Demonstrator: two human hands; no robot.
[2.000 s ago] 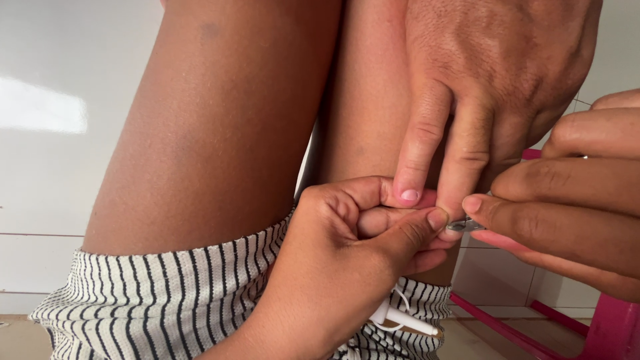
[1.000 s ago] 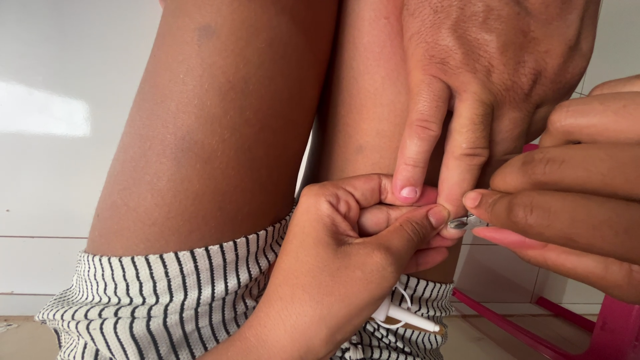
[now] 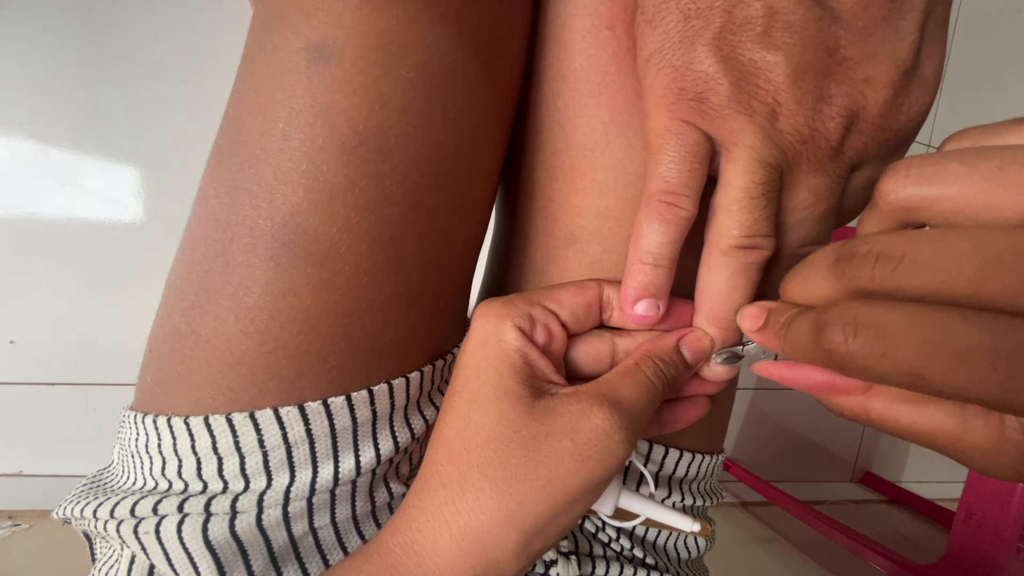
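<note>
My left hand [image 3: 560, 392] comes up from the bottom centre and pinches a fingertip of another person's hand [image 3: 768, 144] between thumb and fingers. That other hand reaches down from the top right, its back facing up, over a bare leg. At the right, my right hand [image 3: 904, 320] holds a small metal nail tool [image 3: 744, 353], seemingly a nail clipper or nipper. Its tip lies against the nail of the pinched finger. Most of the tool is hidden by my right fingers.
Bare thighs [image 3: 336, 192] and black-and-white striped shorts [image 3: 280, 480] fill the left and middle. A white plastic piece with a thin loop [image 3: 648, 508] lies on the shorts below my left wrist. Pink plastic furniture [image 3: 980, 528] stands at the lower right, before a tiled wall [image 3: 64, 320].
The tool's silver tip shows more plainly than two seconds ago. Both my hands and the other person's hand stay in nearly the same places.
</note>
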